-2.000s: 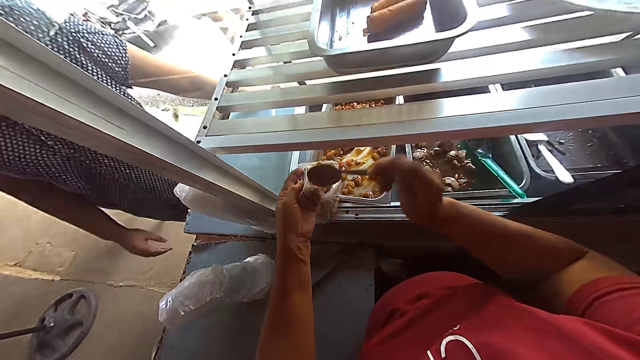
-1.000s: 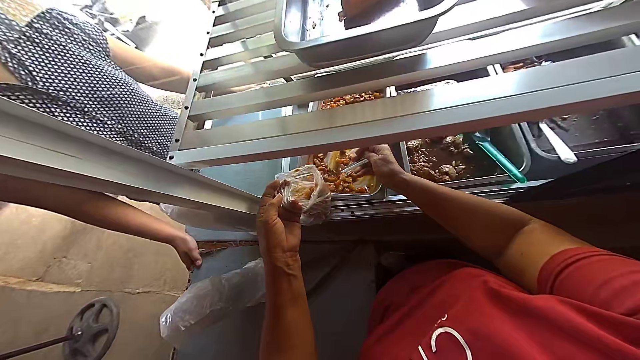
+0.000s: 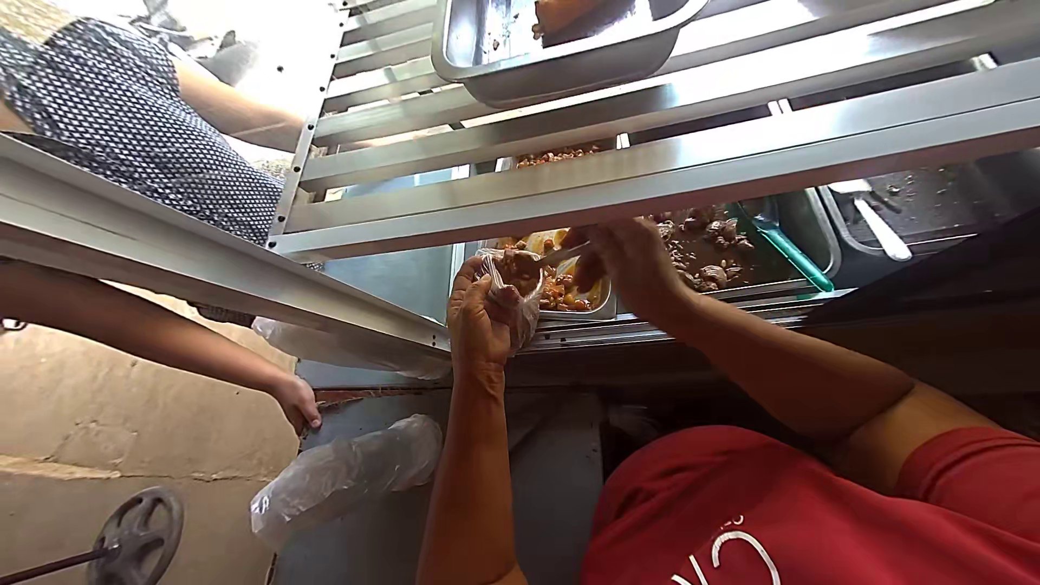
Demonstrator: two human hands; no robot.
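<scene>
My left hand holds a clear plastic bag by its gathered mouth, with brown food inside. The handle of a serving spoon is in my right hand, and its bowl end is at the bag's opening. Beneath both hands lies a metal tray of reddish stew with chunks in it. Just right of it, a second tray holds dark meat pieces in sauce and a green-handled utensil.
A slatted metal rack spans above the trays and carries a steel pan. A white-handled utensil lies in the right tray. Rolled plastic bags rest on the grey surface. Another person's hand touches its left edge.
My right hand has moved from the stew tray toward the bag, bringing the spoon to its opening. The other person's arm at left was extended less far two seconds ago.
</scene>
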